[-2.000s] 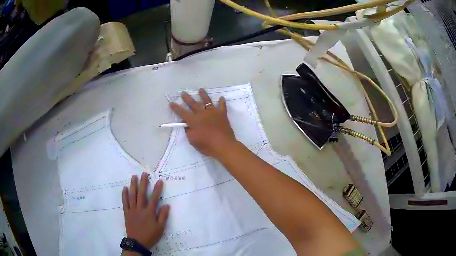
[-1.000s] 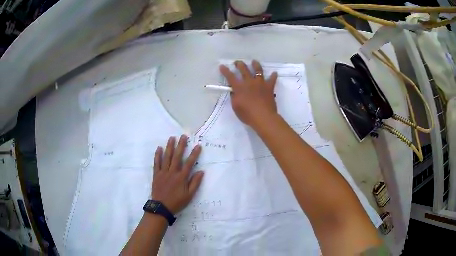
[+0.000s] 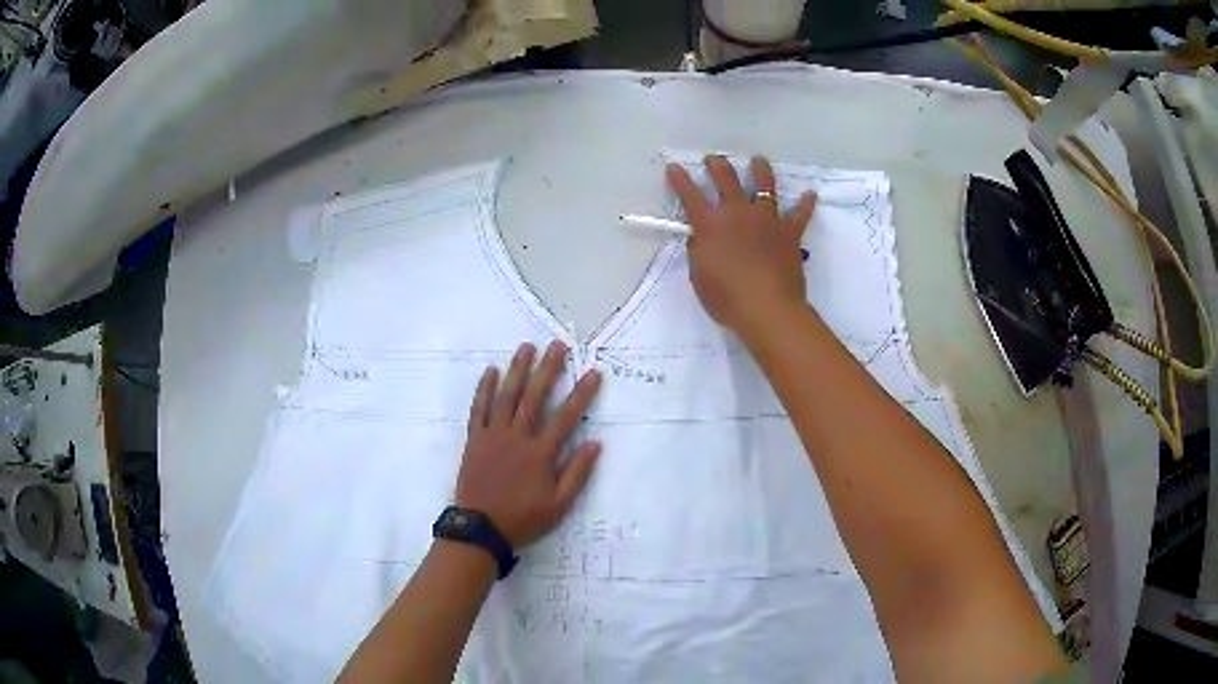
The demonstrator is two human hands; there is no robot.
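A white V-neck bodice piece lies flat, with dashed lines and lettering showing on it; I cannot tell cloth from paper pattern beneath. My left hand lies flat on it, empty, fingers spread, fingertips just below the V point. My right hand presses palm down on the right shoulder part, beside the neck edge. A slim white marker is tucked under this hand. Its white end sticks out left over the neckline, its dark end right of the hand. The middle of the marker is hidden.
A black iron rests right of the piece, with yellow hoses behind it. Two small patterned blocks lie at the right edge. A padded pressing arm overhangs the upper left. A sewing machine stands at the left.
The view has shifted, so the table, piece and iron appear farther right in the picture. Both hands keep about the same places on the piece, with the marker still under my right hand.
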